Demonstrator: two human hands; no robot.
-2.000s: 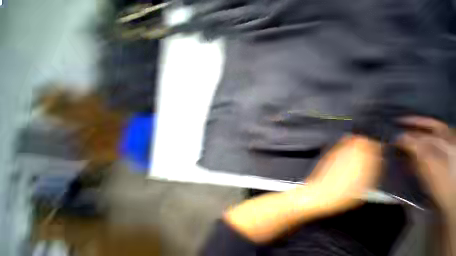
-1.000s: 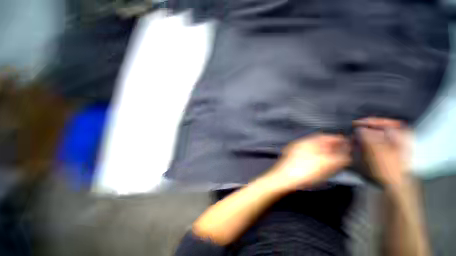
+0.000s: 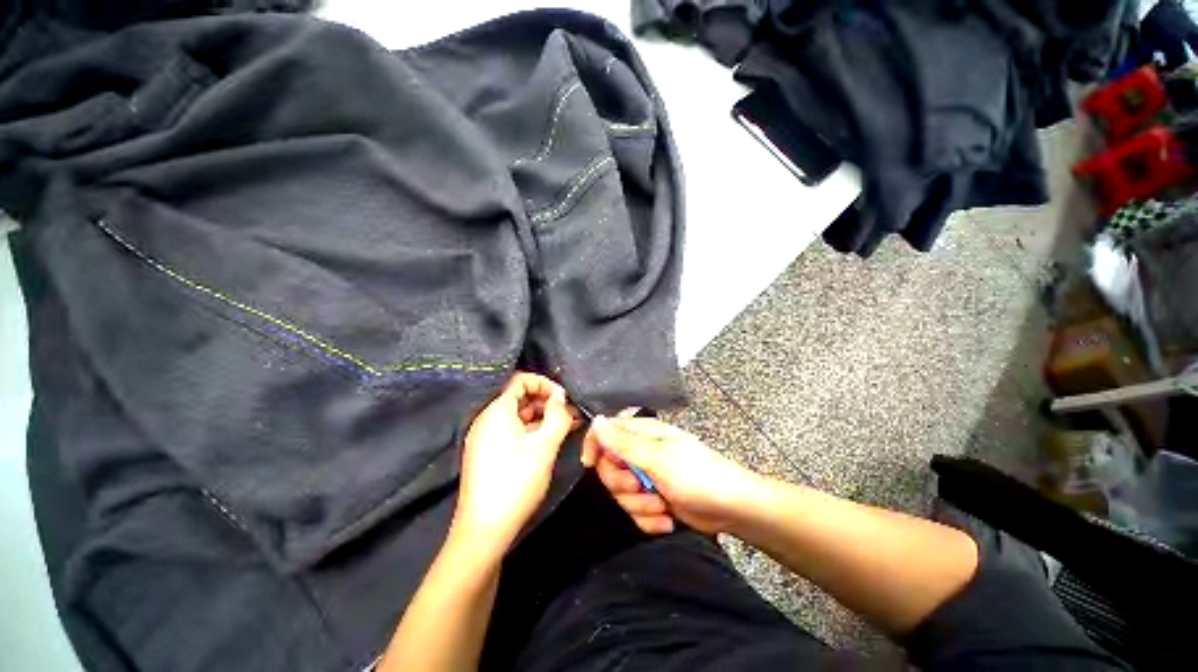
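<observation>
A large dark grey knit garment (image 3: 302, 276) lies spread in front of me, with pale yellow dashed seam lines across it. My left hand (image 3: 515, 440) pinches the garment's edge between thumb and fingers, near the table's front. My right hand (image 3: 657, 470) is just right of it, closed around a small blue tool (image 3: 641, 479), with a thin dark tip pointing at the left fingertips. The tool looks like thread snips; most of it is hidden in the palm. Any thread at the fingertips is too small to tell.
A black and grey garment pile (image 3: 907, 105) hangs over the white table's (image 3: 749, 223) right edge. A black smartphone (image 3: 786, 135) lies beside it. Speckled floor (image 3: 867, 341) shows at right. Red items (image 3: 1132, 138) and cluttered goods stand at far right.
The view has swung right, bringing the phone, right pile and floor into view; the blue bin is gone from view. The picture is sharper. The blue tool now shows in my right hand.
</observation>
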